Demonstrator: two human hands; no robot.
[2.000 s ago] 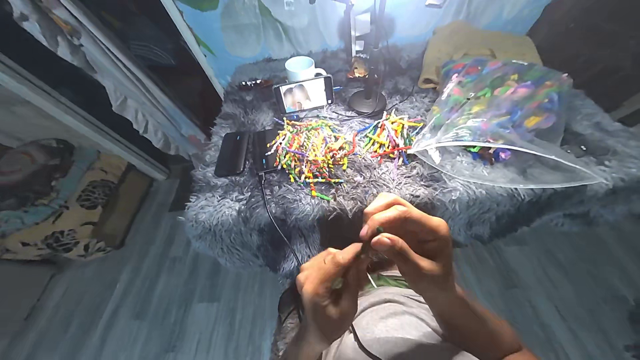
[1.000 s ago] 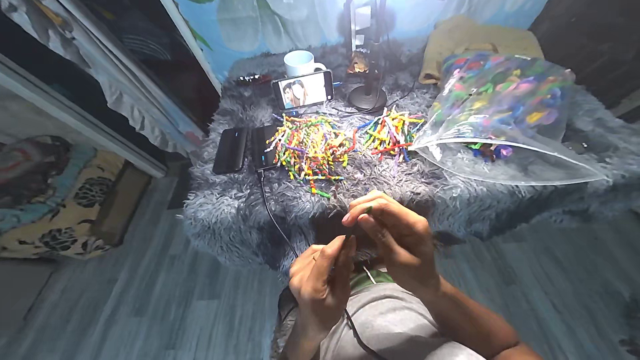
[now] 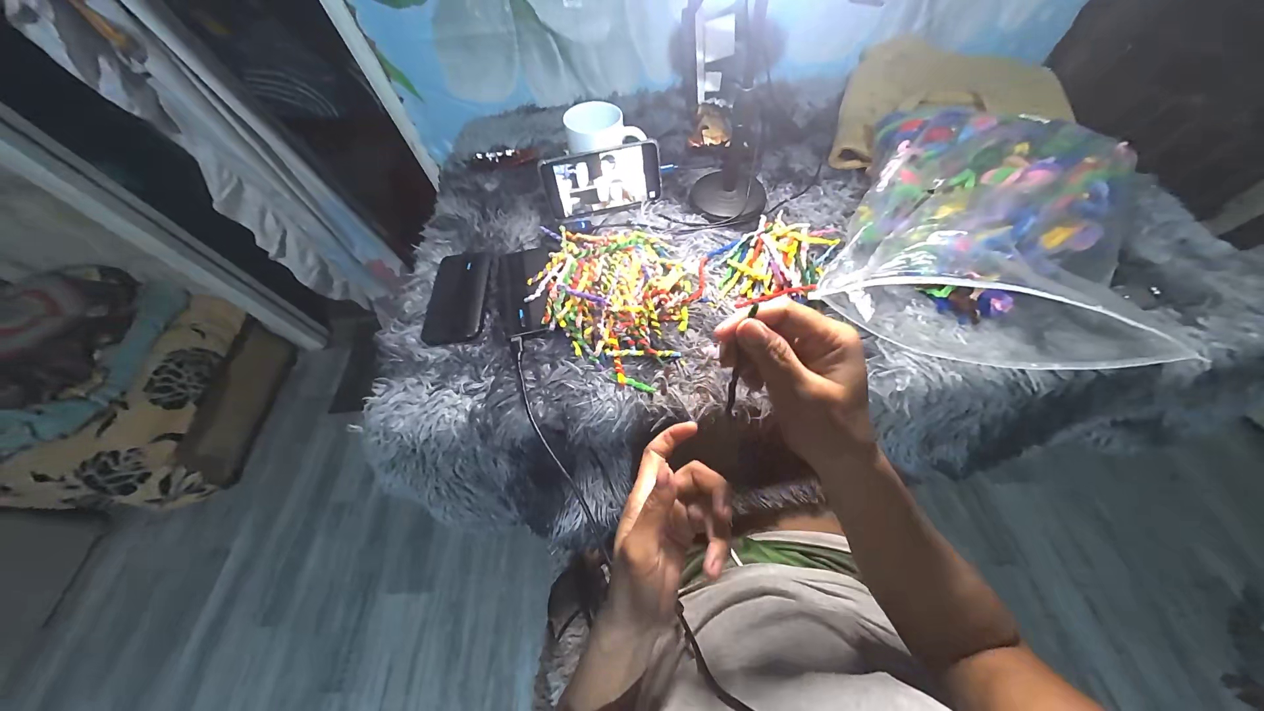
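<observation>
Between the thumb and index finger of my right hand (image 3: pixel 805 370) hangs a short dark strand (image 3: pixel 733 380), its lower end loose. My left hand (image 3: pixel 671 513) is lower and to the left, fingers spread and curled, with nothing seen in it. Beyond my hands a large heap of multicoloured twisted strands (image 3: pixel 617 291) lies on a grey shaggy cover (image 3: pixel 444 415). A smaller heap of similar strands (image 3: pixel 775 259) is to its right, just behind my right hand. A clear plastic bag (image 3: pixel 997 207) of colourful pieces lies at the right with its mouth towards me.
A phone (image 3: pixel 600 180) with a lit screen leans against a white mug (image 3: pixel 594 126). Left of the large heap lie a black phone-like device (image 3: pixel 457 298) and another dark device with a cable (image 3: pixel 543 425). A lamp base (image 3: pixel 728 196) and a tan folded cloth (image 3: pixel 948 79) are at the back.
My hands, close together before, are now apart. The right hand has risen towards the small heap with the dark strand in its fingers, and the left hand has opened.
</observation>
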